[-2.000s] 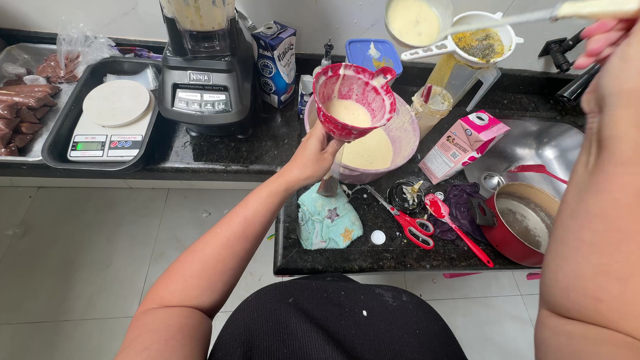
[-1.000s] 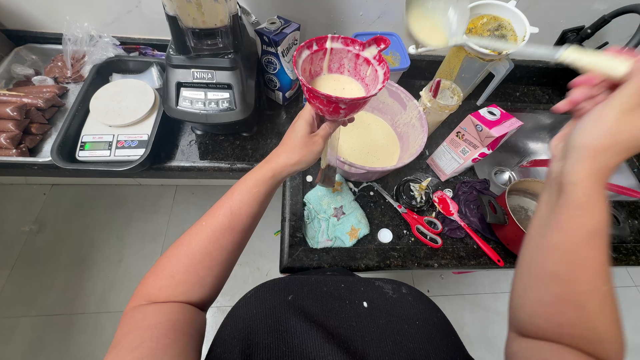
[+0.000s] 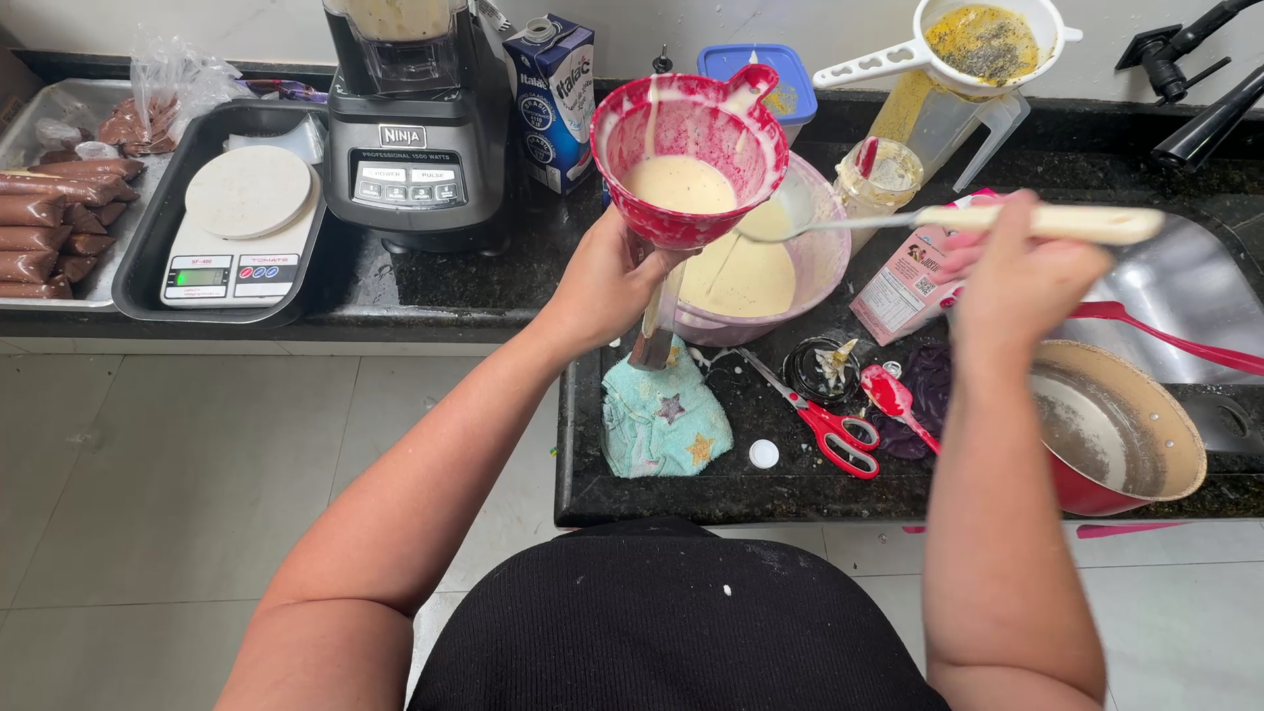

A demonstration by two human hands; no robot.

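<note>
My left hand (image 3: 612, 281) grips a red plastic funnel (image 3: 691, 148) at its neck, with pale cream liquid in the cone. Below the funnel hangs a narrow clear plastic bag (image 3: 664, 311), its lower part brown, just above a folded turquoise towel (image 3: 662, 415). My right hand (image 3: 1027, 272), slightly blurred, is closed around the cream handle of a ladle (image 3: 1047, 223). The ladle's bowl end is over a pink bowl (image 3: 825, 257) of the same cream liquid, partly hidden behind the funnel. A thin drip falls into the bowl.
Red scissors (image 3: 839, 439), a red spatula (image 3: 894, 400) and a white cap (image 3: 763, 453) lie in front. A red pot (image 3: 1116, 434), pink carton (image 3: 904, 286) and strainer (image 3: 983, 44) stand right. Left are a carton (image 3: 558, 99), blender (image 3: 415, 148), scale (image 3: 247, 227) and filled bags (image 3: 59, 222).
My right hand and the ladle have come down and left, from beside the strainer to over the pink bowl. The left hand still holds the funnel.
</note>
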